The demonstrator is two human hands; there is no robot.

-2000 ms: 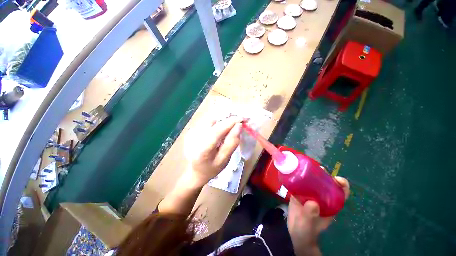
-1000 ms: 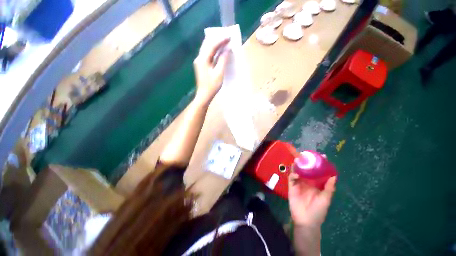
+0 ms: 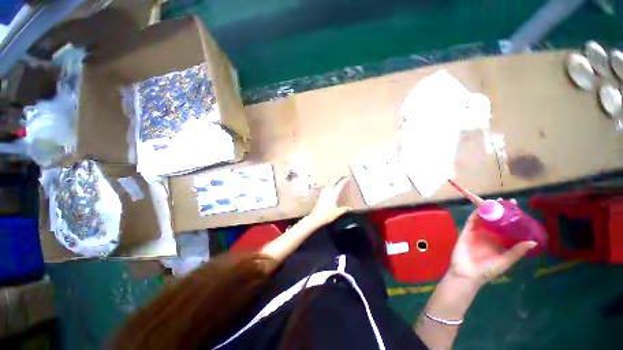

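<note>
My right hand (image 3: 481,249) holds a bright pink squeeze bottle (image 3: 514,224) past the bench's front edge, its thin red nozzle (image 3: 466,193) pointing up and left. My left hand (image 3: 333,199) is over the bench near its front edge, fingers spread, with nothing visible in it. A pale square peg tray (image 3: 380,179) lies just right of my left hand. Its posts are too blurred to make out. A crumpled white cloth (image 3: 432,130) lies against that tray's right side. Another pale tray (image 3: 236,189) with several bluish pieces lies to the left.
An open cardboard box (image 3: 232,89) at left holds heaped blue-and-gold metal parts (image 3: 176,102). A second carton (image 3: 156,217) holds a lined heap of parts (image 3: 80,205). Debris (image 3: 295,176) lies between the trays. Silvery ovals (image 3: 580,71) are far right. Red stools (image 3: 420,245) stand below the bench.
The view has turned toward the boxes at left. My left hand has let go of the white cloth, which now lies on the bench, and has moved left past the tray. My right hand still holds the bottle.
</note>
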